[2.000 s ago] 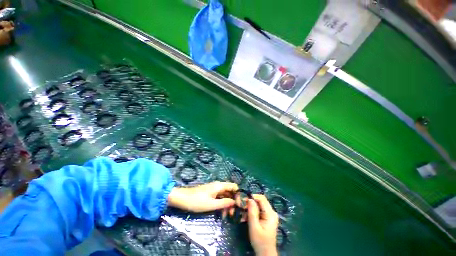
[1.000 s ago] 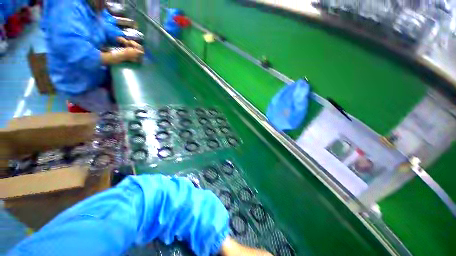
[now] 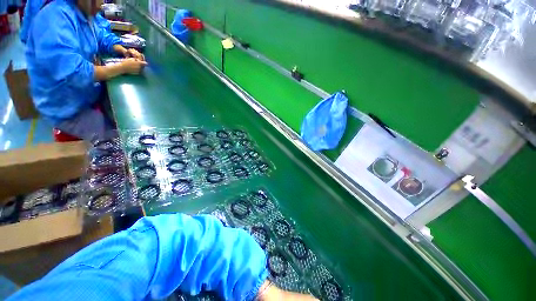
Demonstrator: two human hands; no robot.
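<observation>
Clear plastic trays hold black rings in rows on the dark green bench. The near tray [image 3: 294, 235] lies partly under my blue left sleeve [image 3: 194, 253]. A farther tray [image 3: 191, 160] lies beyond it, full of black rings. My left hand [image 3: 285, 294] shows only as a strip of wrist and back of hand at the bottom edge; its fingers and anything in them are cut off. My right hand is out of the picture.
An open cardboard box [image 3: 41, 232] with filled trays stands left of the bench. A co-worker in blue [image 3: 64, 59] sits at the far left. The green partition [image 3: 258, 76] carries a blue cloth item [image 3: 326, 122] and an instruction sheet [image 3: 391, 170].
The view has swung left and up from the hands at the near tray, bringing the box and co-worker into view. My right hand and the held ring part have left the picture.
</observation>
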